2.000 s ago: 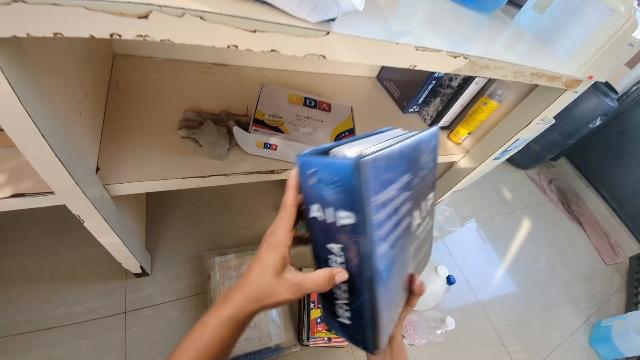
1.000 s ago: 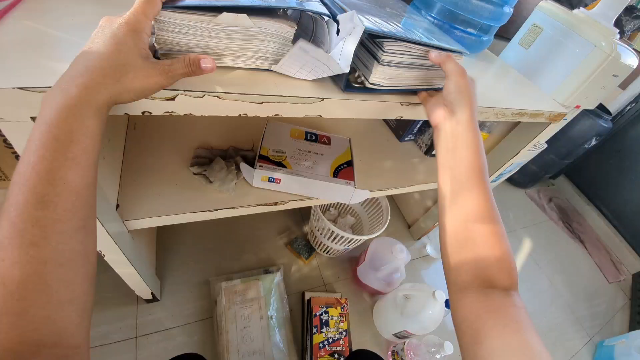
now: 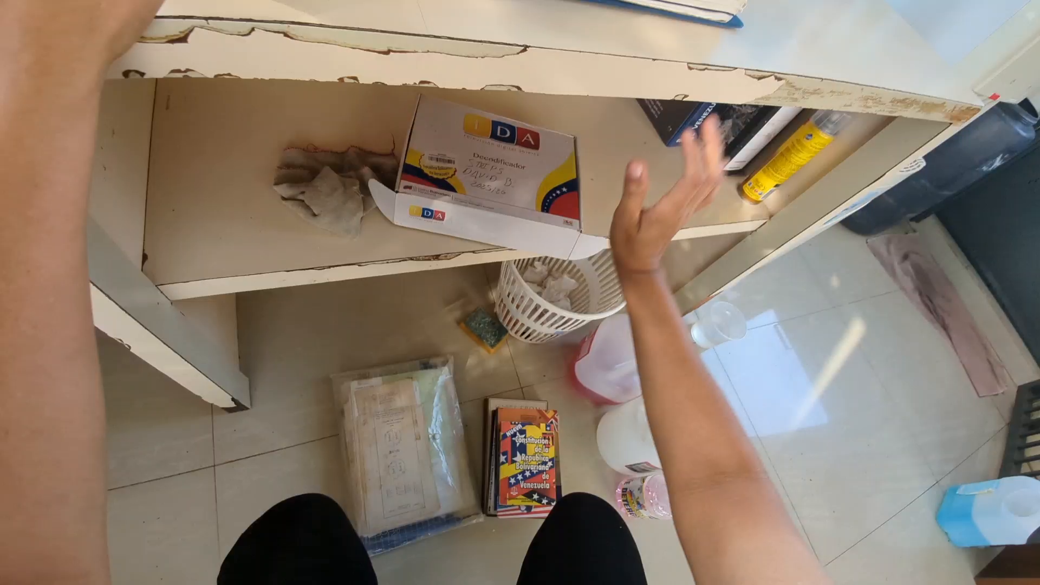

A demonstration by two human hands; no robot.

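Note:
My right hand point(image 3: 668, 197) is raised in front of the shelf with its fingers apart and nothing in it. To its left on the shelf lies a white cardboard box point(image 3: 496, 166) with its front flap folded out, beside a crumpled grey cloth point(image 3: 325, 185). Dark books point(image 3: 691, 118) and a yellow spray can point(image 3: 790, 156) lie behind and right of the hand. Only the wrist part of my left hand point(image 3: 89, 28) shows at the top left; its fingers are out of frame. The edge of a blue binder point(image 3: 691, 6) rests on the top surface.
Below the shelf, on the tiled floor, stand a white plastic basket point(image 3: 528, 305), a scouring sponge point(image 3: 485, 328), a jug of pink liquid point(image 3: 608, 361) and a white jug point(image 3: 626, 439). A plastic-wrapped packet of papers point(image 3: 406, 455) and a stack of booklets point(image 3: 528, 463) lie near my knees.
Two seconds ago my hands held a blue binder; a second ago they were at binders on the top surface. Now my right hand is off them and lower, in front of the shelf.

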